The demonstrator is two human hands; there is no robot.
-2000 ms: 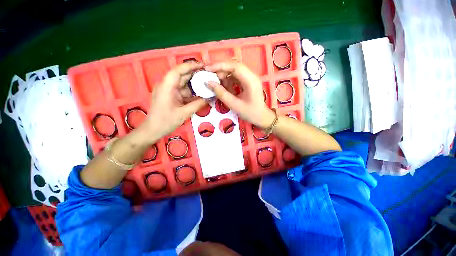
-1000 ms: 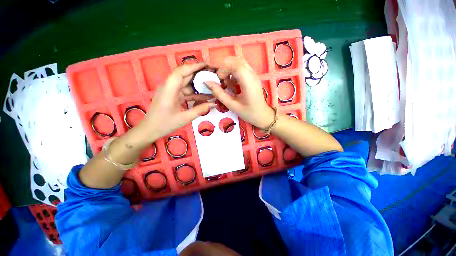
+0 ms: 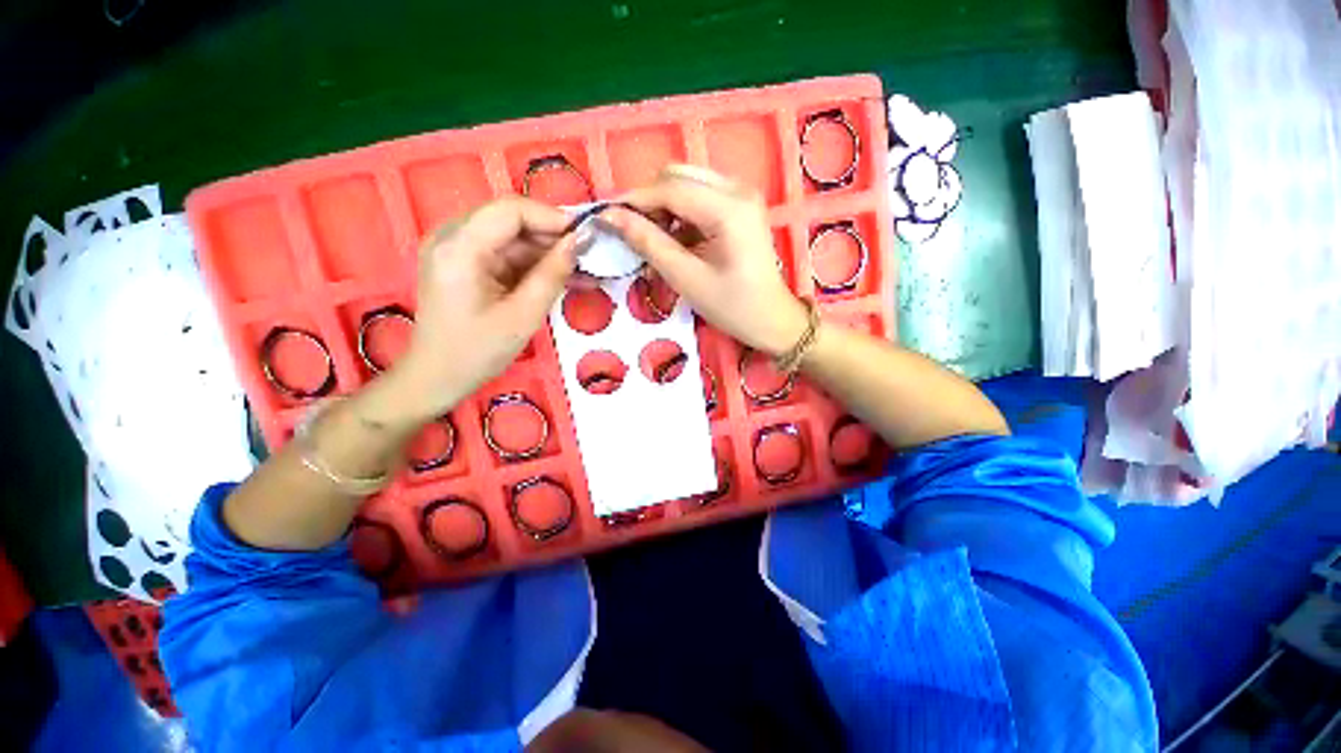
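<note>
My left hand (image 3: 493,280) and my right hand (image 3: 706,258) meet over the upper middle of the red foam tray (image 3: 397,272). Their thumbs and forefingers pinch a round white disc (image 3: 609,253) from both sides. A dark edge shows at the disc's top between the fingertips; whether a ring is held with it cannot be told. Just below lies the white die-cut sheet (image 3: 647,449) with several round holes. Dark, shiny rings (image 3: 516,427) sit in many tray pockets; others show no ring.
A heap of holed white sheets (image 3: 140,353) lies left of the tray. Loose white discs (image 3: 924,184) lie at its upper right corner. Farther right are a stack of white strips (image 3: 1100,243) and a wrinkled whitish pile (image 3: 1257,221). Another red tray (image 3: 133,647) shows at lower left.
My fingers have shifted from cupping the disc, with my right thumb on its face, to pinching its upper edge with both hands. More of the sheet's holes and a ring above my hands are uncovered.
</note>
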